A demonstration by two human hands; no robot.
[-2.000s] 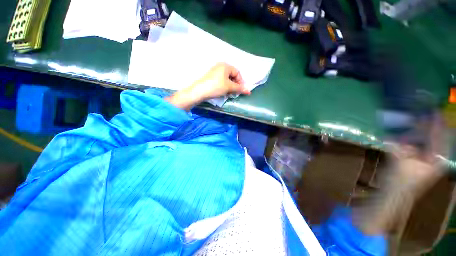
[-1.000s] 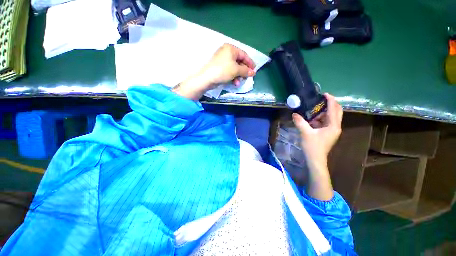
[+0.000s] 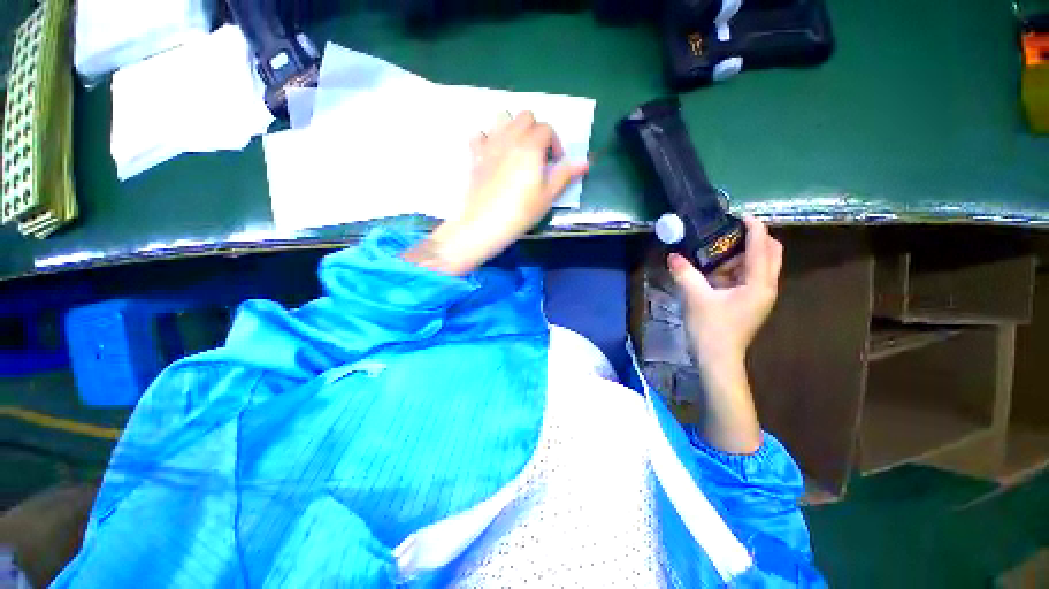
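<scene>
My right hand point(image 3: 733, 293) grips the wide, logo end of a black product unit point(image 3: 681, 173) at the bench's front edge. The unit's narrow end points away from me over the green bench. My left hand point(image 3: 506, 184) rests on the right part of a loose stack of white wrapping sheets point(image 3: 368, 155), thumb and fingers apart near the right edge. I cannot tell whether its fingertips pinch a sheet. The unit is just right of the sheets, not on them.
More black units lie at the back right point(image 3: 753, 40) and behind the stack point(image 3: 274, 52). Spare white sheets point(image 3: 184, 104) and a yellow-green perforated stack point(image 3: 37, 121) are at left. An orange tape dispenser point(image 3: 1036, 69) is far right. Cardboard cartons point(image 3: 805, 368) and a blue stool point(image 3: 113, 351) are below.
My right hand has brought a black unit from the right to beside the sheets. The top sheet's right side now lies flatter and squarer under my left hand. The view has shifted slightly.
</scene>
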